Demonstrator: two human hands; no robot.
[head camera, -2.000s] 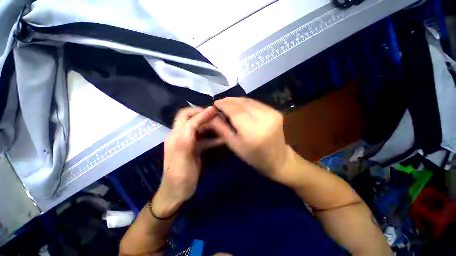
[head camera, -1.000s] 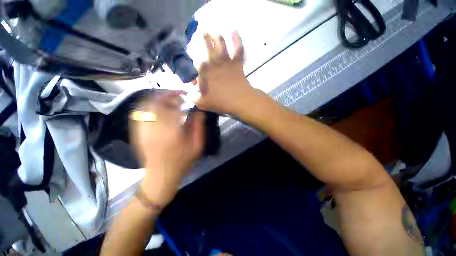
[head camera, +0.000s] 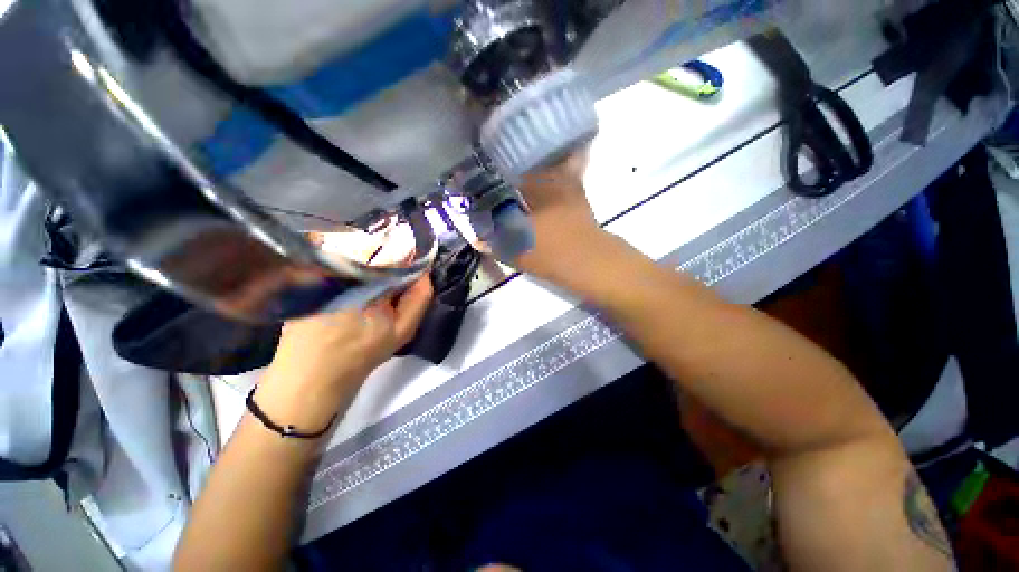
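The sewing machine head (head camera: 369, 101) fills the upper left. The lit needle area (head camera: 444, 215) is below it. A black fabric piece (head camera: 438, 330) lies at the needle, its end towards the table's front edge. My left hand (head camera: 341, 335) holds this fabric left of the needle, thumb on it, fingers partly hidden by the machine. My right hand (head camera: 555, 223) is right of the needle, its fingers hidden behind the ribbed pale knob (head camera: 541, 125), so its grip is unclear. The grey and black garment (head camera: 134, 374) hangs at the left.
Black-handled scissors (head camera: 825, 145) lie right of the head. A yellow-green and blue tool (head camera: 695, 79) lies behind them. Dark strips (head camera: 933, 73) lie at the table's right end. The ruler-marked front edge (head camera: 536, 363) runs before me. Grey and black cloth hangs at the far right.
The view has swung so that the machine head now fills the upper left. Both hands moved from the fabric at the table edge to the needle area. The right hand's spread fingers are now hidden.
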